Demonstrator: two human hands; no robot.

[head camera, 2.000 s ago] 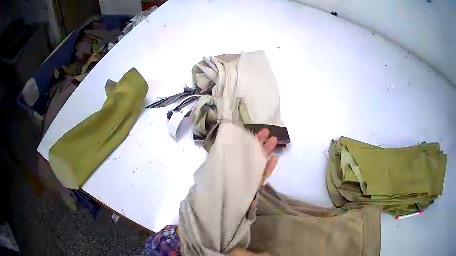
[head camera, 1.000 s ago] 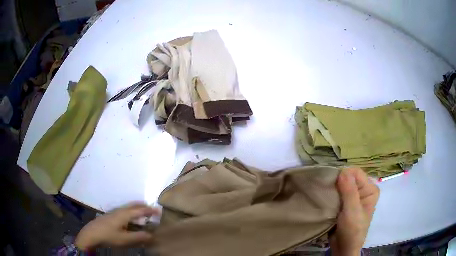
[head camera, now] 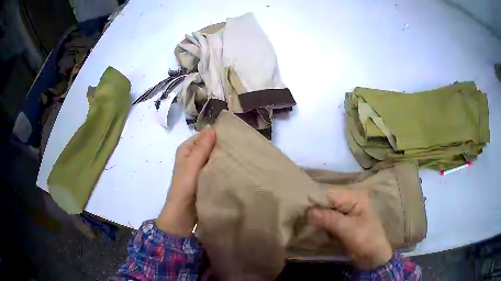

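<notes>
My left hand (head camera: 189, 170) grips the upper left edge of a tan sewn panel (head camera: 247, 197), lifted and tilted above the table. My right hand (head camera: 343, 219) is at the panel's right side, fingers bent, over the tan stack (head camera: 404, 206); whether it pinches the cloth is not clear. The tan stack lies flat at the near table edge, partly hidden by the panel and my right hand. The unstacked bundle (head camera: 247, 55), pale outside with dark bands at its ends, lies just beyond the panel.
An olive-green stack (head camera: 434, 121) lies at the right, with a marker pen (head camera: 456, 169) at its near edge. A single olive-green piece (head camera: 93, 142) lies at the left. Bundle ties (head camera: 162, 88) lie left of the pale heap. A bin of fabric (head camera: 60, 71) stands beyond the left edge.
The tan panel turned from its pale side to its brown side. My left hand moved up and right onto its edge; my right hand left the far right end and moved left and lower.
</notes>
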